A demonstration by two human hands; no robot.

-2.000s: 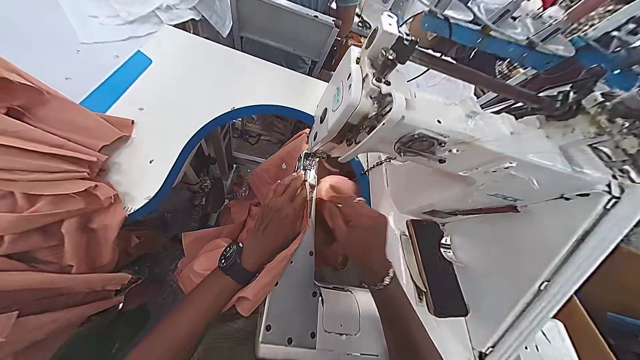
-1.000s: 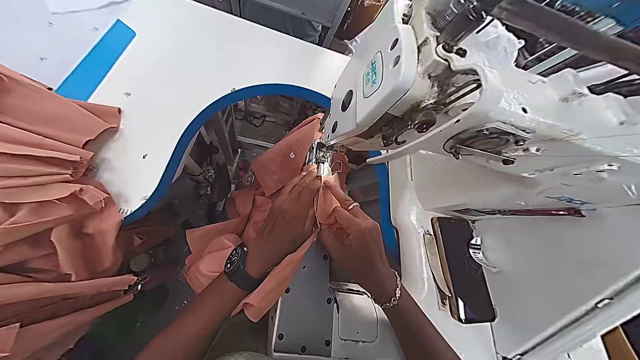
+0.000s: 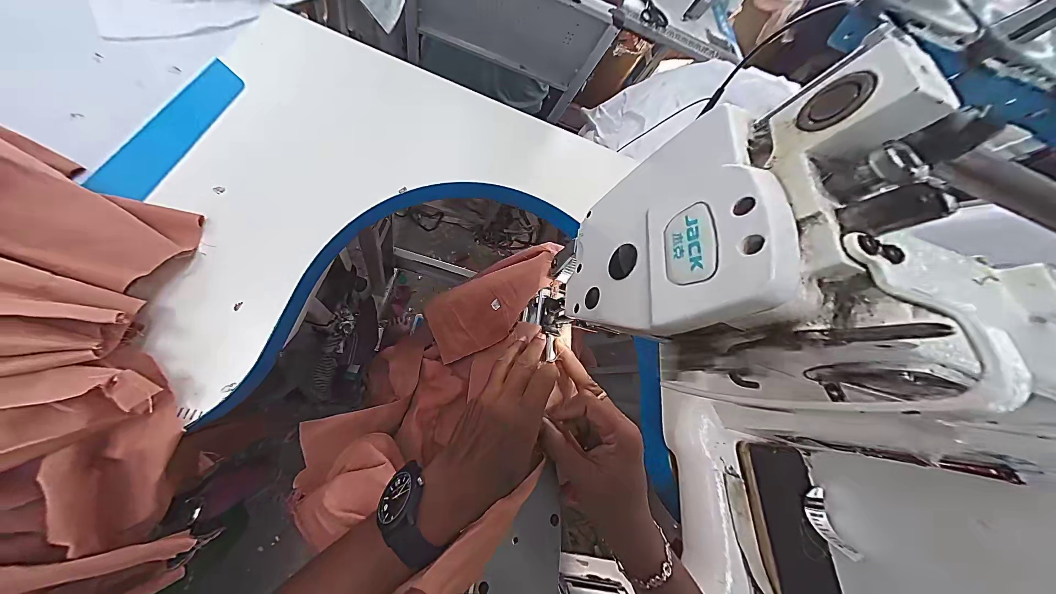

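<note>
A piece of salmon-coloured fabric (image 3: 487, 309) runs under the presser foot (image 3: 551, 318) of a white Jack sewing machine (image 3: 726, 247). My left hand (image 3: 499, 412), with a black watch at the wrist, lies on the fabric just in front of the foot, fingers extended. Close beside it, my right hand (image 3: 606, 445), with a bracelet on the wrist, pinches the fabric edge between thumb and fingers near the needle area. The fingertips of both hands partly hide the cloth there. More of the fabric hangs in folds below and left of my left hand.
Pleated salmon fabric pieces (image 3: 66, 330) are heaped at the left over the white table (image 3: 330, 107), whose curved cut-out has a blue edge (image 3: 309, 280). A dark phone-like object (image 3: 784, 520) lies at the lower right. White cloth (image 3: 660, 99) is behind the machine head.
My right hand was flatter and further over the machine bed two seconds ago; now it pinches the fabric edge beside my left hand. The view has moved nearer to the machine head.
</note>
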